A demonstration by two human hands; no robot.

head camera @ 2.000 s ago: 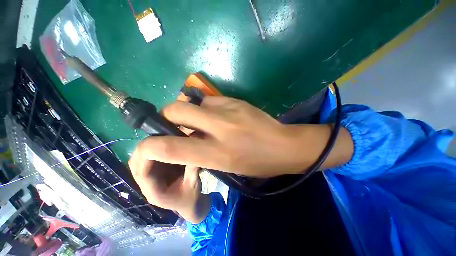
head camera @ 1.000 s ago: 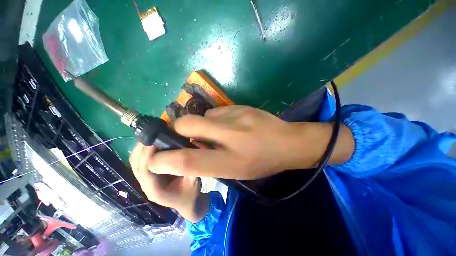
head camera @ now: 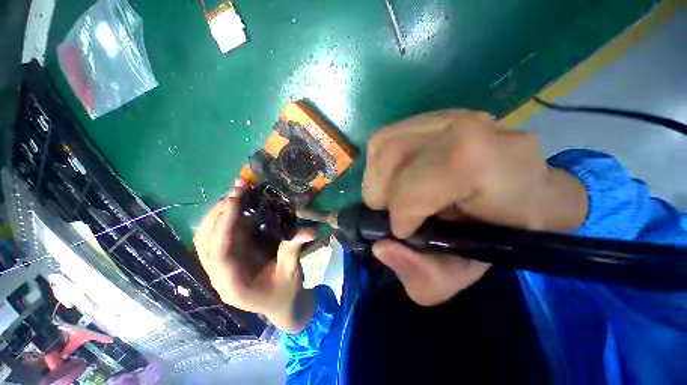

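Observation:
My right hand (head camera: pixel 459 188) holds the soldering iron (head camera: pixel 361 225) by its black handle. The iron's barrel points left at the small black device housing (head camera: pixel 267 214); whether the tip touches it cannot be told. My left hand (head camera: pixel 241 259) holds the housing between thumb and fingers, open side showing. The orange block (head camera: pixel 297 154) with dark grey lumpy material and a round black centre lies on the mat, just beyond the housing. The thin solder wire (head camera: pixel 143 216) runs over the tray towards my left fingers; its end is hidden.
A green mat (head camera: pixel 196 113) covers the bench. A clear bag (head camera: pixel 109 60), a small silver-white battery (head camera: pixel 227 31) and tweezers (head camera: pixel 395 28) lie on it. A long black parts tray (head camera: pixel 120 218) stands at left, with clear ridged plastic (head camera: pixel 181 331) beyond. A black cord (head camera: pixel 603 113) hangs at right.
My right hand has moved right and swung the iron round, so its barrel now points at the housing, not over the tray. The orange block and the housing have come into view.

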